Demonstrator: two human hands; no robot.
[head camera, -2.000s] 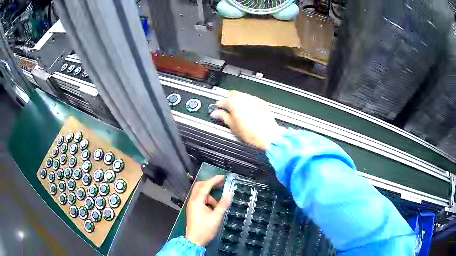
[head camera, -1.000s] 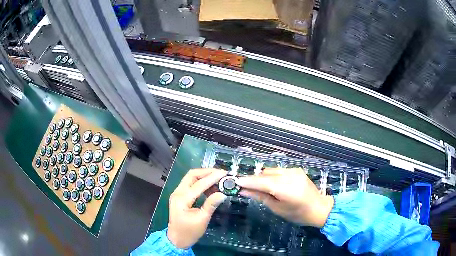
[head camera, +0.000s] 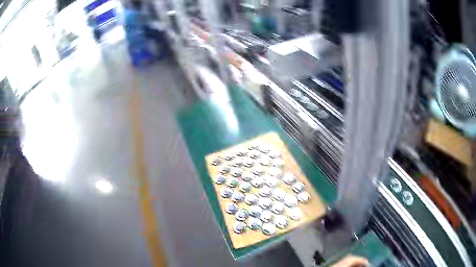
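The tan holding board (head camera: 313, 211) lies on the green side table (head camera: 195, 125), covered with rows of small round silver-white units (head camera: 265, 202). Two more round units (head camera: 407, 197) sit on the green conveyor belt (head camera: 420, 221) at the right. A small part of my left hand (head camera: 352, 261) shows at the bottom edge, over the green bench corner. It is cut off and blurred, and I cannot see its fingertips or whether it holds anything. My right hand is out of the picture.
A thick grey aluminium post (head camera: 368, 114) stands between side table and belt. More round units sit on the belt behind it. A fan (head camera: 459, 88) on a carton (head camera: 450, 141) is at the right. A yellow line (head camera: 143, 180) marks the floor.
My view has swung left, towards the side table and floor. The clear tray, blue bin and right hand have left the picture. The left hand and the unit held between both hands are no longer clearly seen.
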